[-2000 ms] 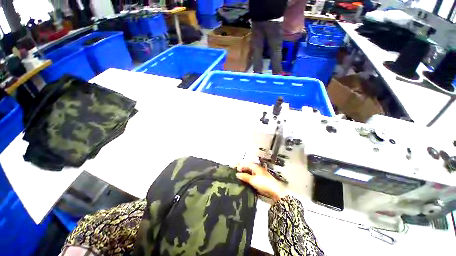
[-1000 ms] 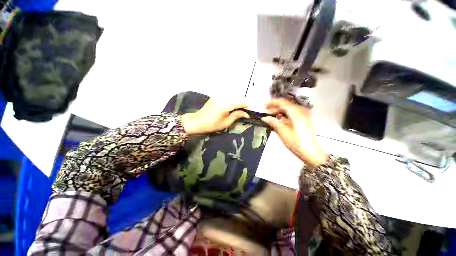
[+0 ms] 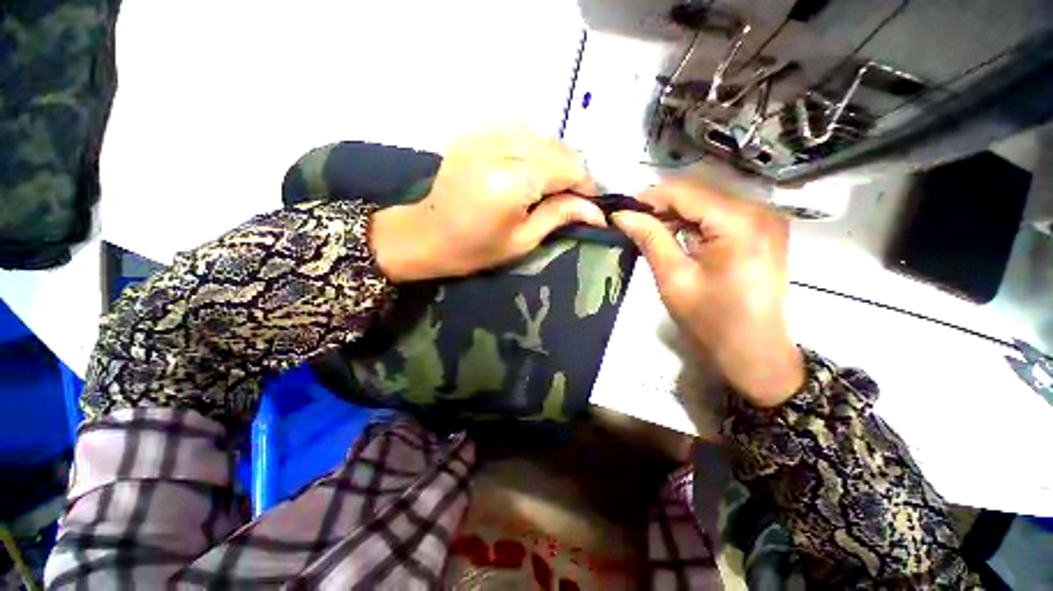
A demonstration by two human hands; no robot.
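Observation:
A camouflage panel (image 3: 497, 335) hangs from the table's front edge over my lap, with a rounded part showing left of my wrist. My left hand (image 3: 491, 202) pinches its dark upper edge between thumb and fingers. My right hand (image 3: 722, 271) pinches the same dark fabric edge (image 3: 618, 204) just to the right, the fingertips of both hands close together. The fabric under my fingers is partly hidden. The presser foot and needle area (image 3: 733, 139) is just beyond my right hand; the panel's edge lies in front of it.
The white table (image 3: 289, 69) spreads behind and left. A stack of camouflage pieces (image 3: 52, 127) is at the far left. A black rectangle (image 3: 961, 225) lies right of the machine parts. Metal snips (image 3: 1031, 367) are at the right edge. Something blue (image 3: 306, 433) is below my left sleeve.
Two seconds ago only my right hand showed, on the panel's corner; then both hands came to the edge. The view has since tilted down and closer. Both hands still pinch the edge.

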